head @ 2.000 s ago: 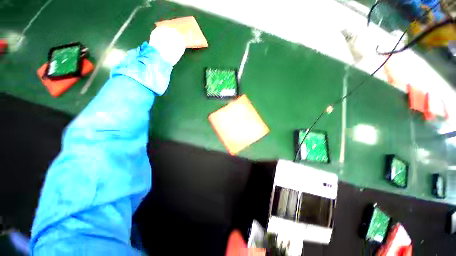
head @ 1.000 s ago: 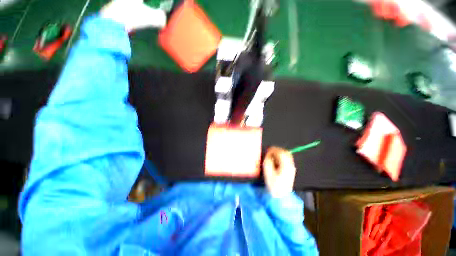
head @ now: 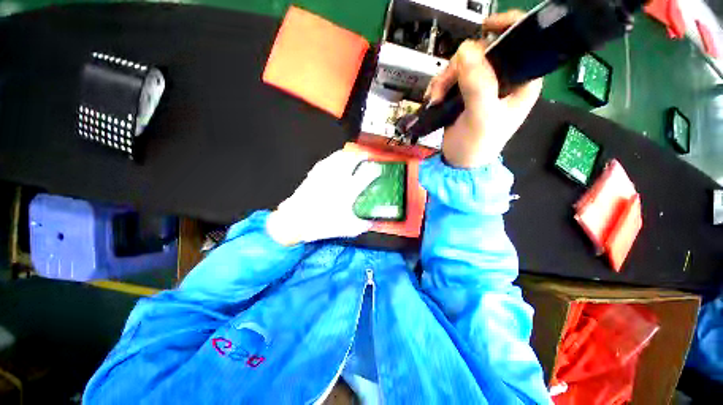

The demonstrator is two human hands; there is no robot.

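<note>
My left hand (head: 323, 198), in a white glove, rests on the left part of a green circuit board (head: 388, 192) in a black housing and holds it. The board lies on an orange-red foam pad (head: 415, 207) near the mat's front edge. My bare right hand (head: 487, 99) grips a black electric screwdriver (head: 547, 43), tilted with its tip down and left. The tip is at the front of the white screw feeder (head: 396, 59), just beyond the pad. Whether a screw is on the bit cannot be seen.
A larger orange foam pad (head: 315, 62) lies left of the feeder. A curled black sheet with white dots (head: 111, 111) is at left. Another board (head: 577, 155) and folded red foam (head: 612, 213) lie at right. A cardboard box (head: 674, 340) and a purple stool (head: 63, 237) stand below.
My left hand has come back from the belt onto a board now on the near pad. My right hand has moved from beside the pad up to the screwdriver and grips it.
</note>
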